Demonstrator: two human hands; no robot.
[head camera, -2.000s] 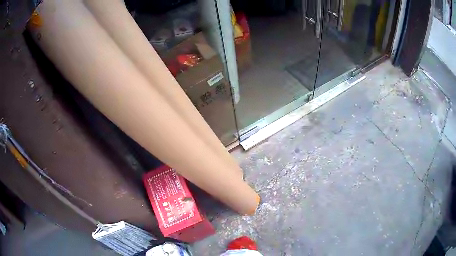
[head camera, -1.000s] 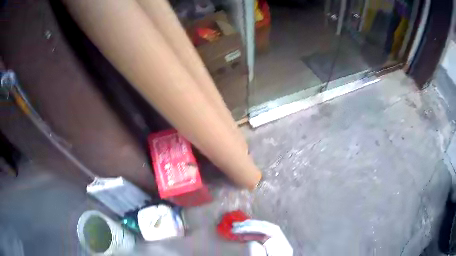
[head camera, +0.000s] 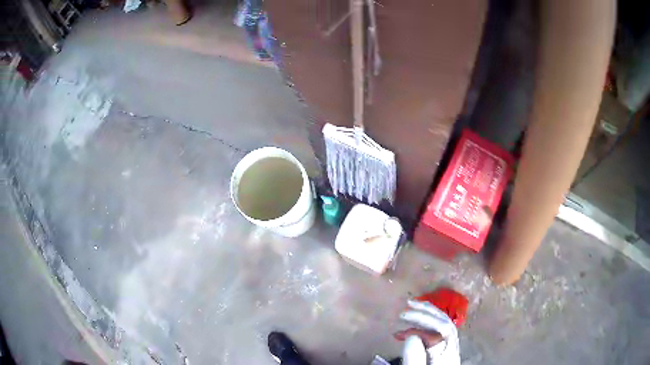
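My right hand (head camera: 431, 338), in a white glove with some bare fingertips, is at the bottom edge, right of centre. Its fingers are loosely curled and apart from the thumb, and I see nothing held. It overlaps a small rounded red object (head camera: 450, 305) that appears to lie on the ground behind it; whether they touch is unclear. My left hand is not seen. A small white patch at the bottom edge is too cut off to identify.
A white bucket (head camera: 308, 214) of murky water, green bottle (head camera: 331, 210) and off-white jug (head camera: 367, 241) stand near a string mop (head camera: 360, 167) against the brown wall. A red case (head camera: 467, 192) sits beside a tall tan roll (head camera: 563, 121). A dark shoe (head camera: 284, 348) shows below.
The view has swung left, bringing the whole bucket, mop and jug in and moving the glass doors to the right edge. The gloved hand shows further right in the picture, still overlapping the red object.
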